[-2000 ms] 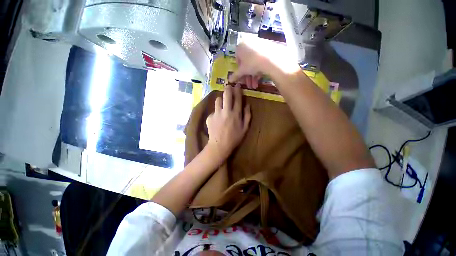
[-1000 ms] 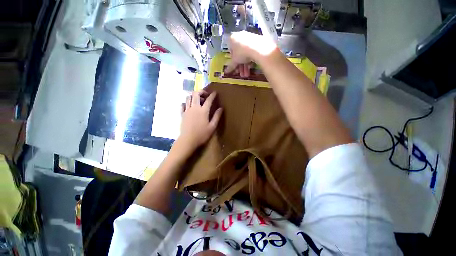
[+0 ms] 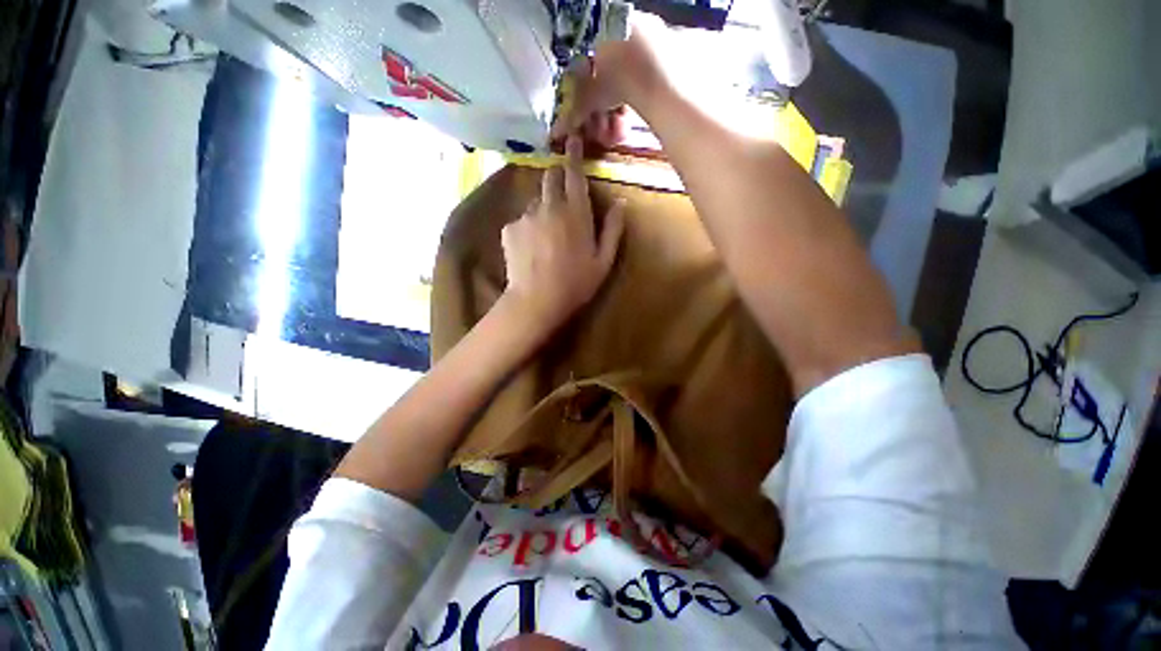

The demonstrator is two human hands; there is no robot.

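The brown bag body (image 3: 675, 293) lies from the yellow clamp template (image 3: 796, 143) down to the lap, its straps looping near the shirt. My left hand (image 3: 556, 242) lies on the bag with its fingers pointing up to the template's lower edge. Its fingers are apart and it grips nothing that I can see. My right hand (image 3: 605, 95) is bent over the template beside the needle area, partly washed out by glare. Its fingertips are at the reddish-brown strip; whether they grip it is hidden. The sewing machine head (image 3: 433, 64) stands just left of my right hand.
A white lamp arm (image 3: 773, 38) is behind my right forearm. A grey control screen (image 3: 1108, 191) is at the right, above a dark cable and a small blue-black tool (image 3: 1110, 445) on white paper. Yellow cut panels (image 3: 38, 496) are at the far left.
My left hand has moved right and up from the bag's left edge to its upper middle. My right hand is now closer to the needle area. The camera view has shifted.
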